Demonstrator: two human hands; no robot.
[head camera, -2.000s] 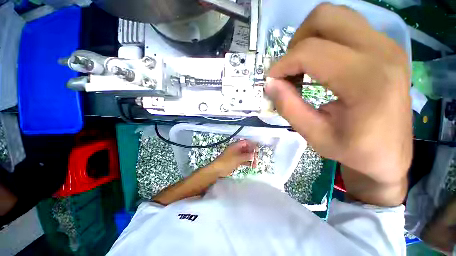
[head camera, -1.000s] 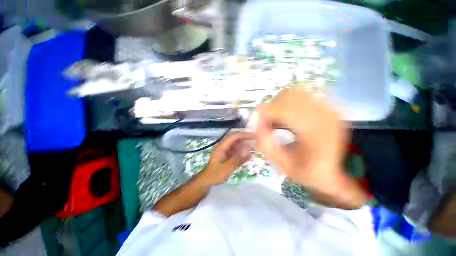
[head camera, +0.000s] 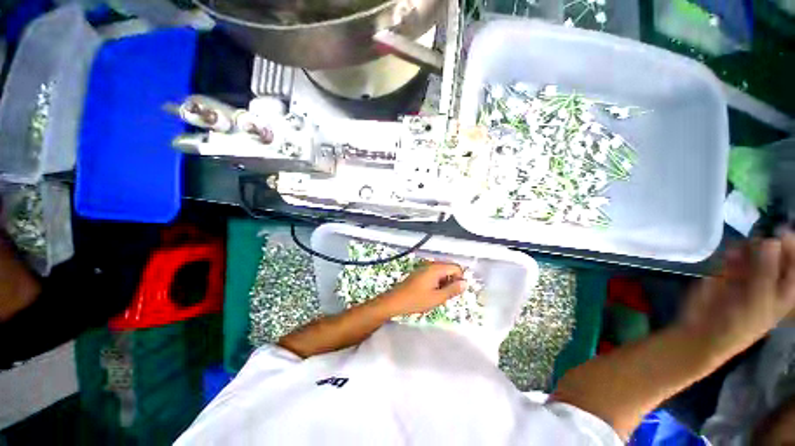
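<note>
My left hand (head camera: 427, 288) is over the lap tub (head camera: 518, 287), its fingers curled among small white and green parts; whether it holds one cannot be told. My right hand (head camera: 748, 277) is blurred at the right edge, away from the machine; its fingers and any held thing cannot be made out. The assembly fixture (head camera: 422, 161) is uncovered at the machine's right end. The large tub (head camera: 671, 157) beside it holds a loose heap of finished parts (head camera: 558, 157) with white heads and thin green stems.
The steel bowl feeder (head camera: 327, 35) stands behind the fixture. A blue tray (head camera: 135, 126) lies left of the machine. A black cable (head camera: 349, 260) loops over the lap tub. Green crates (head camera: 237, 300) of components flank my lap. A red stool (head camera: 148, 292) and a person's arm (head camera: 13, 279) are at left.
My right hand has moved from the fixture, down past the lap tub, then out to the far right. My left hand stays at the lap tub. The view has shifted, showing more of the large tub.
</note>
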